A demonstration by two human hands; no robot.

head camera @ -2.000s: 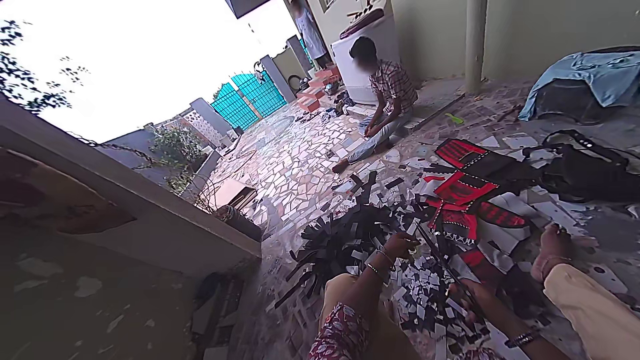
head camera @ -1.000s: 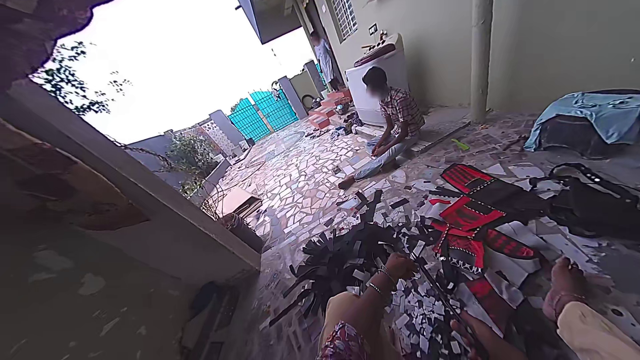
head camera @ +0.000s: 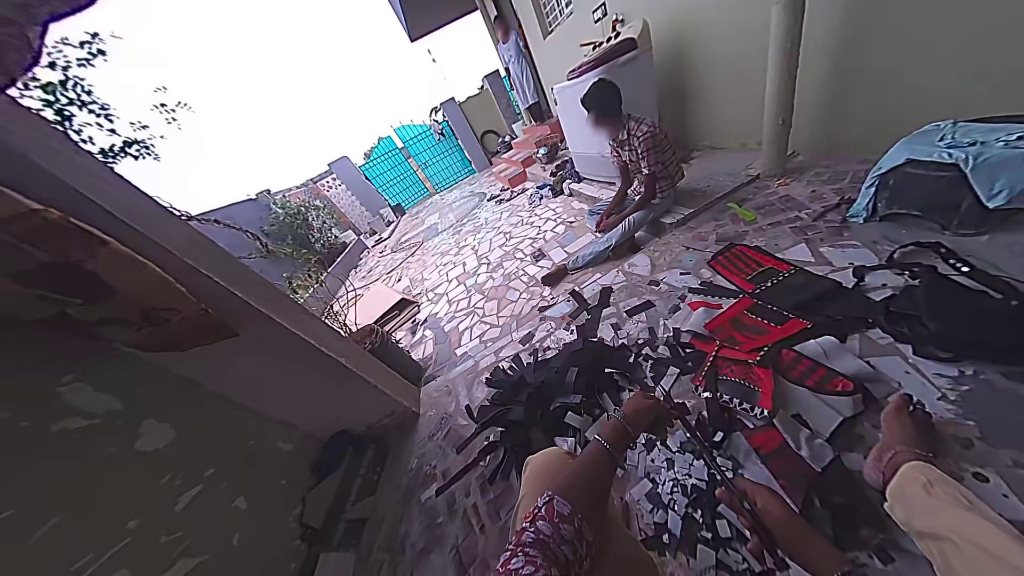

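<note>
My left hand (head camera: pixel 646 414), with bangles at the wrist, is closed at the upper end of a long, thin dark strip (head camera: pixel 714 462). Lower right, my right hand (head camera: pixel 766 512) has its fingers around the same strip, which slants between both hands. Just left of my left hand lies a heap of black strips (head camera: pixel 552 384), seemingly fabric. Many small pale and black cut pieces (head camera: pixel 668 476) are scattered on the floor beneath and between the hands. Red and black patterned fabric pieces with pale trim (head camera: pixel 752 324) lie beyond my right hand. Blur hides the exact fingertip contact.
A person (head camera: pixel 640 172) sits on the stone-paved floor ahead; another person (head camera: pixel 518 64) stands by the doorway. A black bag (head camera: pixel 948 308) and a cloth-covered dark tub (head camera: pixel 920 192) are at right. My bare foot (head camera: pixel 902 440) rests near the fabric. A low wall (head camera: pixel 264 312) runs along the left.
</note>
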